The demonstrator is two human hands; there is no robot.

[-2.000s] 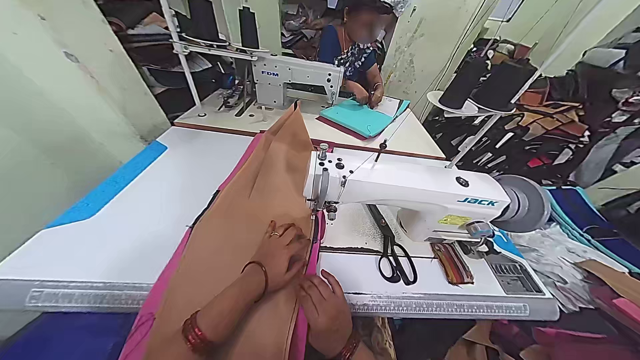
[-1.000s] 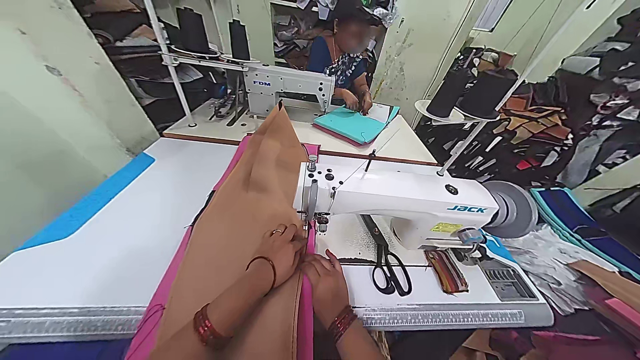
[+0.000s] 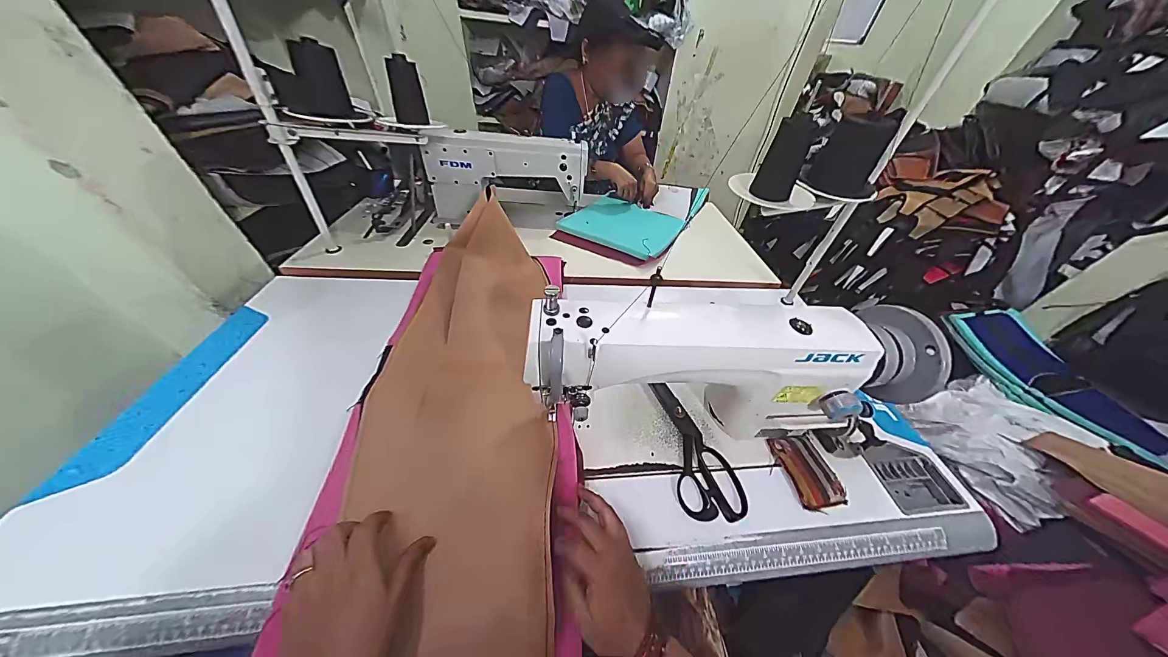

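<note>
A long tan sheet, possibly leather, (image 3: 456, 438) lies over pink material (image 3: 319, 538), running lengthwise along the left side of a white Jack sewing machine (image 3: 703, 347). Its right edge passes beside the machine's needle area, where the contact point is hidden. My left hand (image 3: 360, 584) rests on the tan sheet at its lower left, fingers spread a little. At the right edge, my right hand (image 3: 602, 570) has its fingers on the pink strip; whether it pinches the strip is unclear. Black-handled scissors (image 3: 703, 479) lie on the machine bed, right of the needle area.
A bundle of multicoloured strips (image 3: 809, 472) lies beside the scissors. Behind stands an FDM sewing machine (image 3: 502, 169), where a person (image 3: 598, 100) handles turquoise material (image 3: 630, 225). Black thread cones (image 3: 849, 155) stand at the back right. White scraps (image 3: 985, 447) are heaped at the right.
My left hand has moved from near the needle area back toward me and to the left on the tan sheet. The right hand stays at the sheet's right edge.
</note>
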